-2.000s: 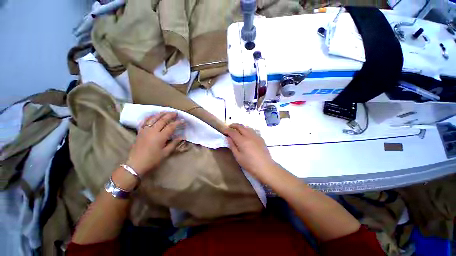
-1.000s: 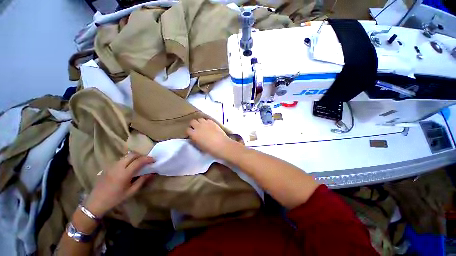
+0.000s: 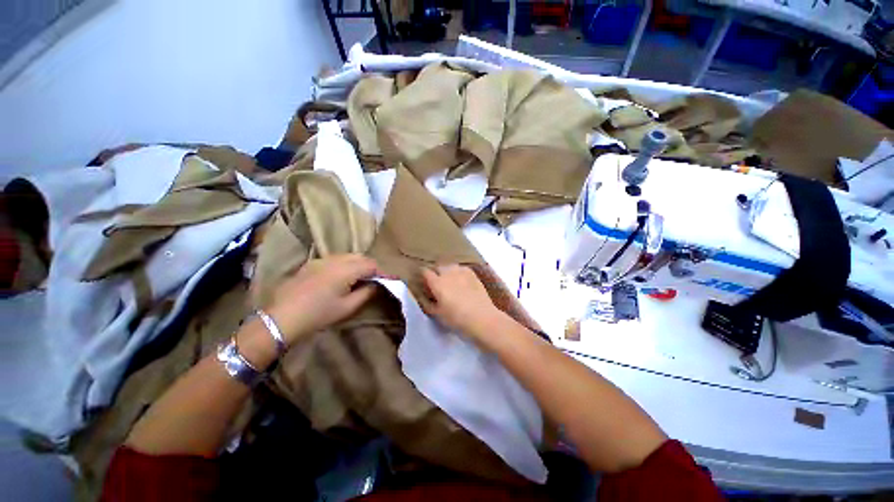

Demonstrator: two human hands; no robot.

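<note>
A khaki garment panel (image 3: 426, 230) lies left of the sewing machine head (image 3: 676, 211), with white lining (image 3: 466, 368) hanging from it toward me. My left hand (image 3: 328, 289) holds the edge of the cloth where khaki and white meet; its fingertips are partly hidden. My right hand (image 3: 456, 294) pinches the same edge just to the right, fingers curled. The hands are close together, away from the needle. The presser foot area (image 3: 593, 279) has no garment under it that I can see.
More khaki and white pieces are heaped at left (image 3: 176, 216) and behind (image 3: 539, 127). A black band (image 3: 809, 245) drapes over the machine arm. A small black device (image 3: 733, 326) with a cable and red loops (image 3: 660, 293) lie on the machine table (image 3: 676, 377).
The view has swung left and up. My left hand has moved up beside my right hand, onto the cloth edge. The white lining now hangs down toward me on the right.
</note>
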